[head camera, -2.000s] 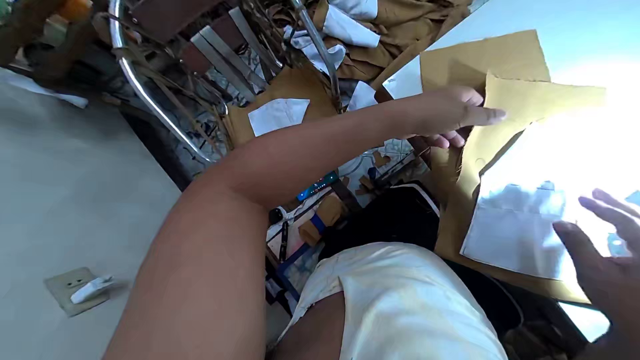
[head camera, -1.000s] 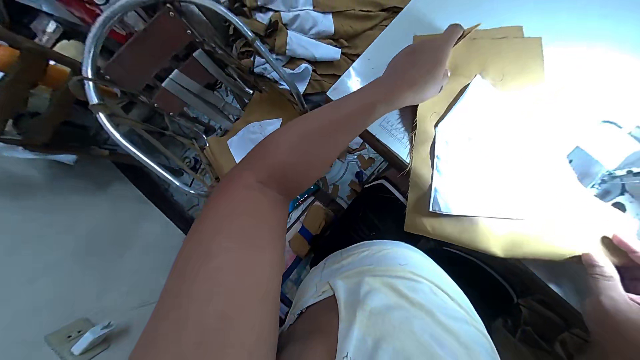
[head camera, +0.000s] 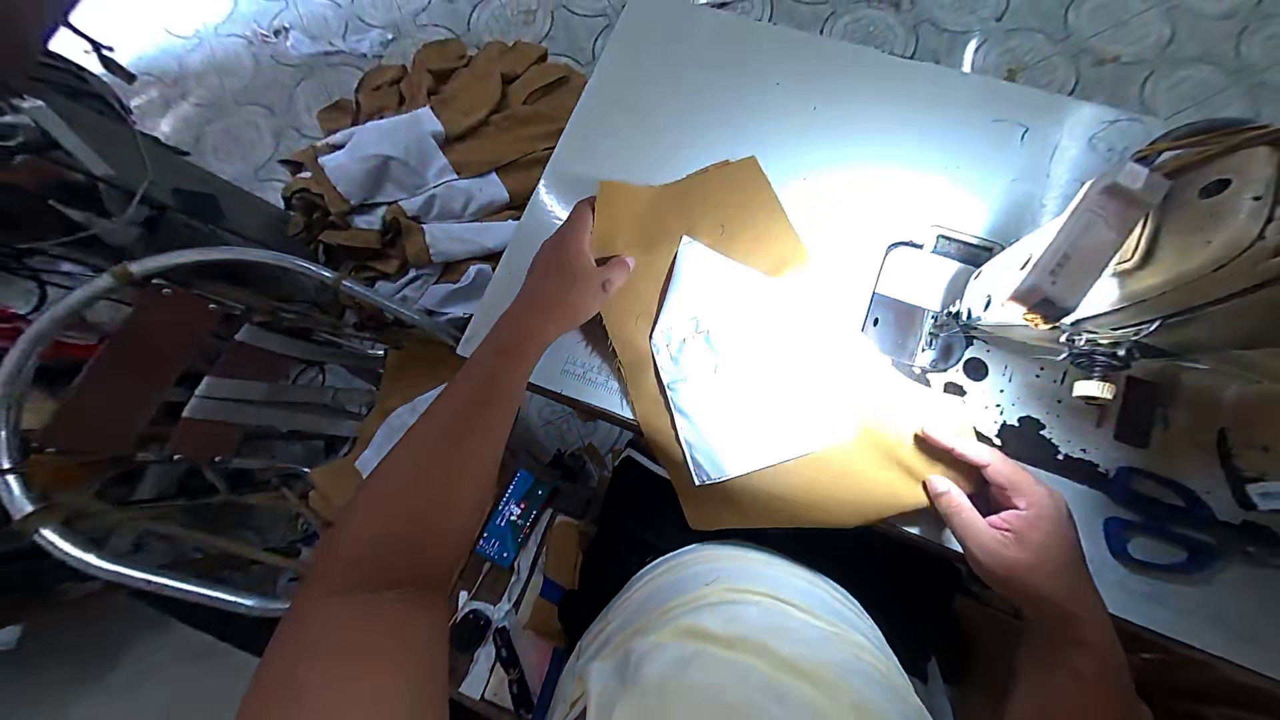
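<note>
A mustard-brown fabric piece (head camera: 770,500) lies flat on the white sewing table (head camera: 700,90), with a white fabric piece (head camera: 715,400) on top of it. My left hand (head camera: 575,270) grips the brown fabric at its upper left edge, thumb on top. At the lower right corner, my right hand (head camera: 1000,515) pinches the same fabric between thumb and fingers. The head of a sewing machine (head camera: 1100,260) stands just to the right of the cloth, its needle area partly lost in the lamp glare. The glare also washes out the right side of the white piece.
Blue-handled scissors (head camera: 1160,520) lie right of my right hand. A heap of brown and white fabric pieces (head camera: 430,170) is beyond the table's left edge. A metal-tube chair (head camera: 150,265) stands at the left. Below the table edge are a phone-like blue item (head camera: 513,515) and assorted tools.
The view has swung toward the machine. My right hand, raised with fingers spread two seconds ago, now holds the fabric's lower right corner. My left hand has shifted its hold along the left edge.
</note>
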